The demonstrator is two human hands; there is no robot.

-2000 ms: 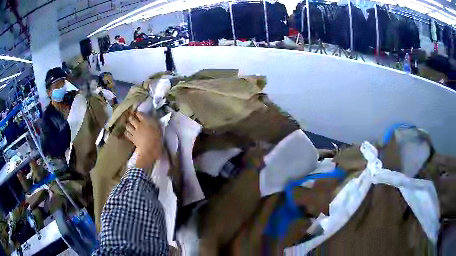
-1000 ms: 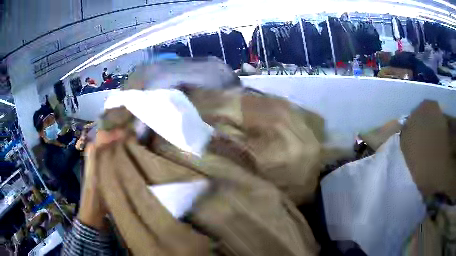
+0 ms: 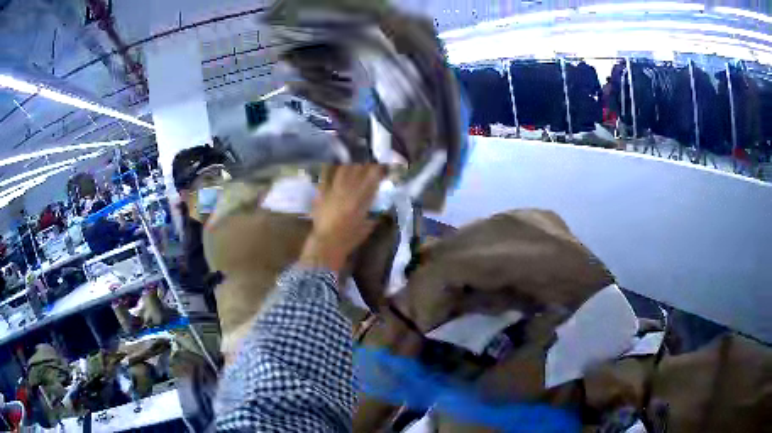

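My left hand [image 3: 343, 211], in a checked sleeve, is closed on a tied bundle [image 3: 423, 101] at its white tie strip [image 3: 402, 241]. The bundle is held high at upper centre, blurred, its layers grey-brown. A tan-brown cloth part [image 3: 254, 262] hangs left of my wrist; whether it belongs to the same bundle is unclear. My right hand is not visible. Below are more brown bundles [image 3: 516, 262] with pale pieces [image 3: 592, 334] and a wide blue tie strip [image 3: 457, 402] across them.
A low white partition [image 3: 609, 211] runs behind the bundles to the right. A masked person [image 3: 199, 203] stands close at the left, partly hidden. White worktables [image 3: 93, 296] with brown pieces lie at the left. Dark garments [image 3: 542, 97] hang beyond the partition.
The camera view has shifted. The brown bundle in front has gone from the middle up to the top of the view, and my left hand, still on cloth, shows further right and clearer.
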